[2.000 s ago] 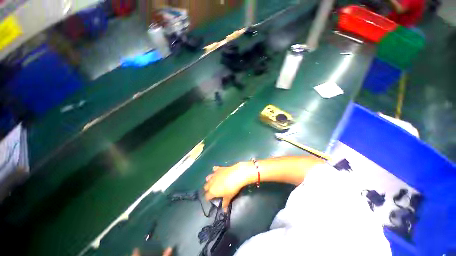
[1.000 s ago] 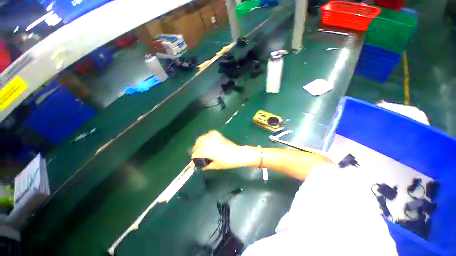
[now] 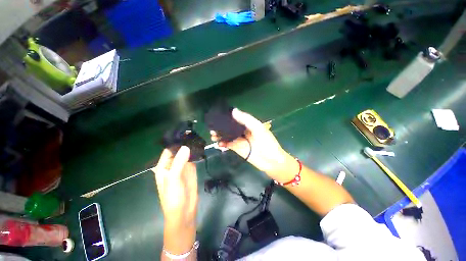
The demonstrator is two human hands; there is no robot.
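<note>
My left hand (image 3: 176,181) holds a black power adapter (image 3: 185,142) over the bench edge with the torn pale tape. My right hand (image 3: 258,142) holds another black power adapter (image 3: 224,121) beside it, with a thin black lead looping below the fingers. Both adapters are blurred, and their plug pins cannot be made out. More adapters lie on the bench (image 3: 301,219) below my hands, one a square black block (image 3: 262,226), one with a paler face (image 3: 230,241), with tangled leads around them.
Smartphone (image 3: 93,232) and red-pink bottle (image 3: 36,233) lie left. A yellow double-dial object (image 3: 373,128), yellow-handled stick (image 3: 393,177), white-grey bottle (image 3: 413,74) and paper piece (image 3: 445,119) are right, beside the blue tote (image 3: 432,188). Black adapters (image 3: 368,38) lie on the channel. A paper stack (image 3: 97,76) stands rear left.
The view has swung left. My left hand has come into view holding an adapter. My right hand, with its adapter, is now beside it. The smartphone and red-pink bottle have come into view.
</note>
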